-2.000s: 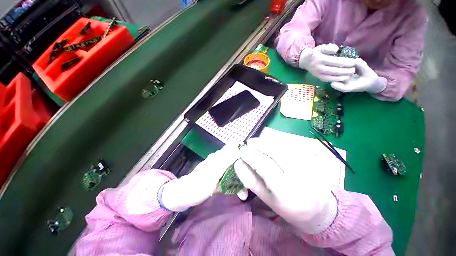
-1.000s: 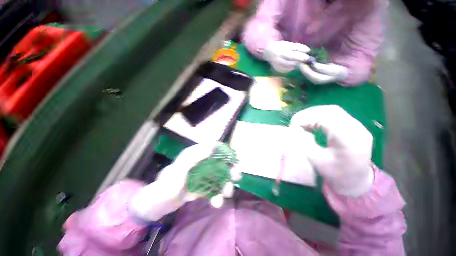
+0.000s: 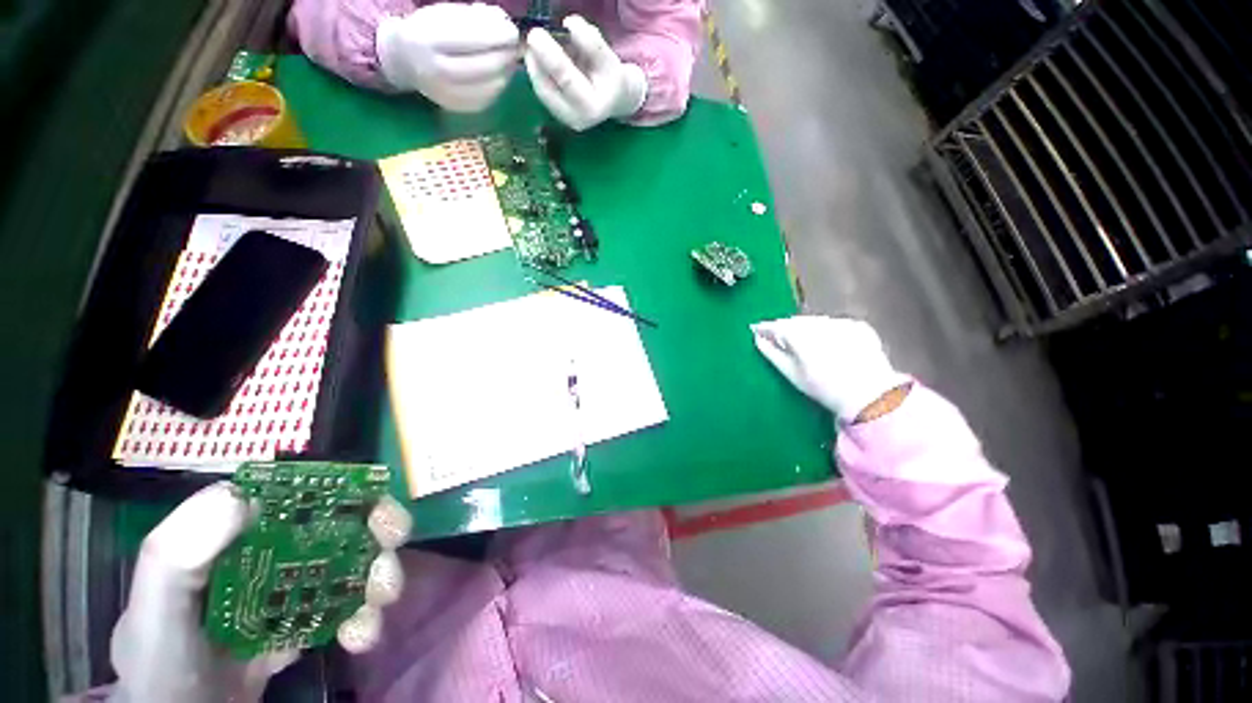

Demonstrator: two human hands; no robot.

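My left hand (image 3: 186, 591), in a white glove, holds a green circuit board (image 3: 299, 556) at the lower left, its face with small dark parts turned up. My right hand (image 3: 821, 360), gloved, is at the table's right edge with fingertips on or just above the green top; I cannot tell whether something small is under them. A second small circuit board (image 3: 722, 262) lies above and left of my right hand. A white paper sheet (image 3: 522, 398) lies in the middle with a pale pen (image 3: 577, 440) on it.
A black tray (image 3: 85, 343) with a phone (image 3: 234, 323) stands left. Dark tweezers (image 3: 593, 297), a sticker sheet (image 3: 446, 202), a board panel (image 3: 542, 199) and a yellow tape roll (image 3: 243, 117) lie beyond. A person opposite holds something dark. A wire rack (image 3: 1098, 165) stands right.
The view has swung right. My right hand has left the board in my left hand and moved to the table's right edge. My left hand still holds the board, now at the lower left.
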